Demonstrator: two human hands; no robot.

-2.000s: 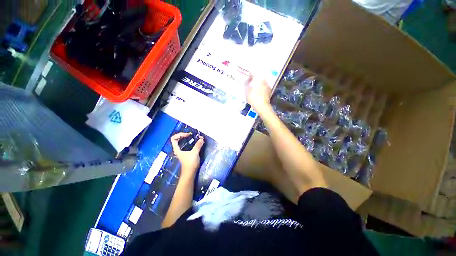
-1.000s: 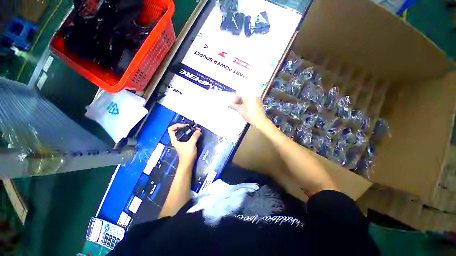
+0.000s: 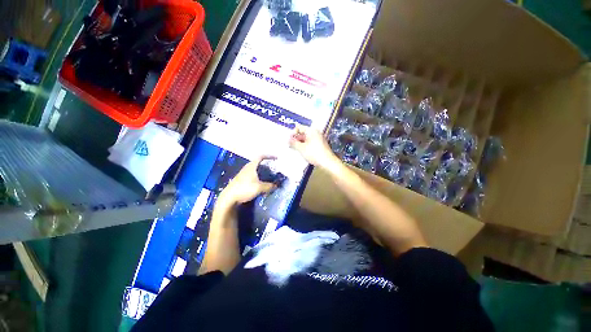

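Note:
My left hand (image 3: 245,186) holds a black power adapter (image 3: 269,174) over the long printed box (image 3: 249,130). My right hand (image 3: 310,144) is just up and to the right of it, fingertips pinched together above the white end of the box. A clear film seems to lie between the hands, but it is too faint to be sure. Bagged adapters (image 3: 301,24) lie on the far white end. The open brown carton (image 3: 533,123) is on the right, with many bagged adapters (image 3: 415,146) standing in its cells.
A red basket (image 3: 178,81) full of black adapters stands at the upper left. A white packet with a blue-green print (image 3: 146,152) lies below it. A shiny ribbed, film-covered thing (image 3: 58,168) is at the left. Folded brown cardboard (image 3: 538,266) lies beyond the carton at the lower right.
My left hand has moved right and turned, bringing the adapter towards my right hand. My right hand has come down and left, closer to the left. The whole view has shifted slightly.

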